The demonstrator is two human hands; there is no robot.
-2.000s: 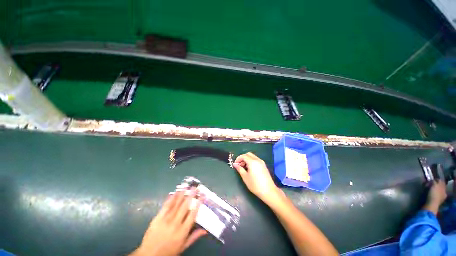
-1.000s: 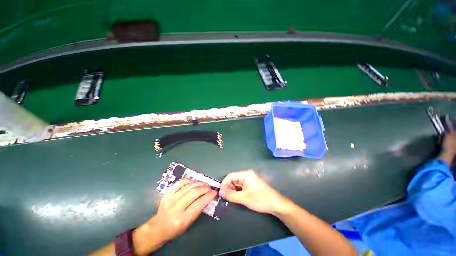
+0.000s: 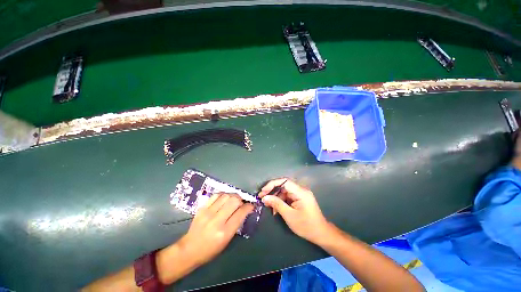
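An open phone assembly (image 3: 188, 193) lies tilted on the dark green bench, its circuit board end at the upper left. My left hand (image 3: 212, 229) lies over its lower middle, fingertips pressing on it. My right hand (image 3: 300, 212) is at its right end, thumb and fingers pinching a small dark slim piece (image 3: 278, 187); its exact kind is unclear. A hair-thin dark line (image 3: 177, 221), like a cable, sticks out left of my left hand. My fingers hide the phone's lower part. A curved bundle of black coaxial cables (image 3: 208, 137) with gold tips lies beyond.
A blue bin (image 3: 374, 134) with pale cream pieces (image 3: 338, 131) stands right of the bundle. The bench's worn whitish edge strip (image 3: 171, 114) borders the green conveyor, which carries several phone bodies (image 3: 303, 48). At right are another person's blue sleeve (image 3: 503, 197) and a phone body (image 3: 508, 116).
My right hand has left the cable bundle's right end and come to the phone; it now pinches a dark piece. The phone's board end is uncovered. The view has shifted downward.
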